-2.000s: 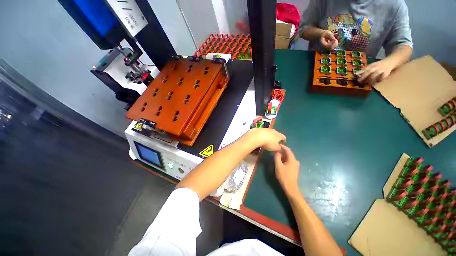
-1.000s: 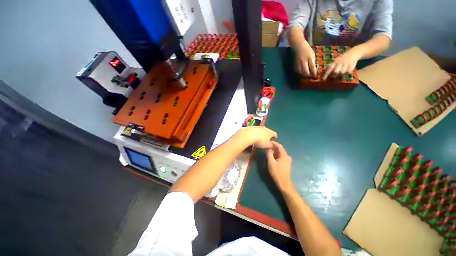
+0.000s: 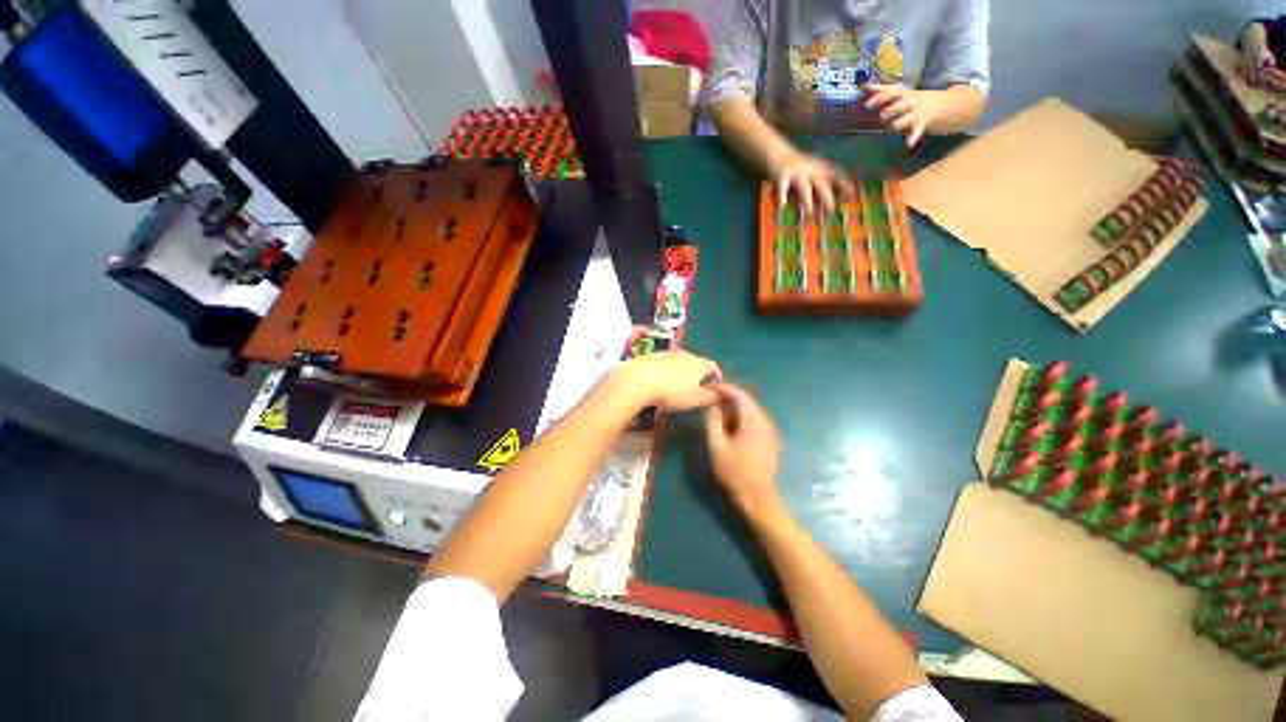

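My left hand [image 3: 670, 381] and my right hand [image 3: 743, 444] meet at the fingertips above the bench edge beside the machine. The fingertips are pinched close together. A small dark spot shows between them, too small to tell whether it is a held part. Small red-and-white items with green pieces [image 3: 673, 292] lie just beyond my left hand, beside the black post. A clear plastic bag of small parts [image 3: 604, 511] lies below my left forearm. The orange-brown fixture [image 3: 388, 268] with its perforated cover sits on the machine at the left.
The machine [image 3: 409, 515] stands left, its blue head [image 3: 99, 99] at the upper left. A black post [image 3: 604, 141] rises behind my hands. A person opposite works over another fixture [image 3: 839, 301]. Cardboard sheets with green-and-red assemblies [image 3: 1128, 494] lie at right on the green mat [image 3: 846, 381].
My view has turned to the right. The machine head has left its place over the fixture and is now at its left. The other person's fixture now shows long green columns. My fingertips stay together.
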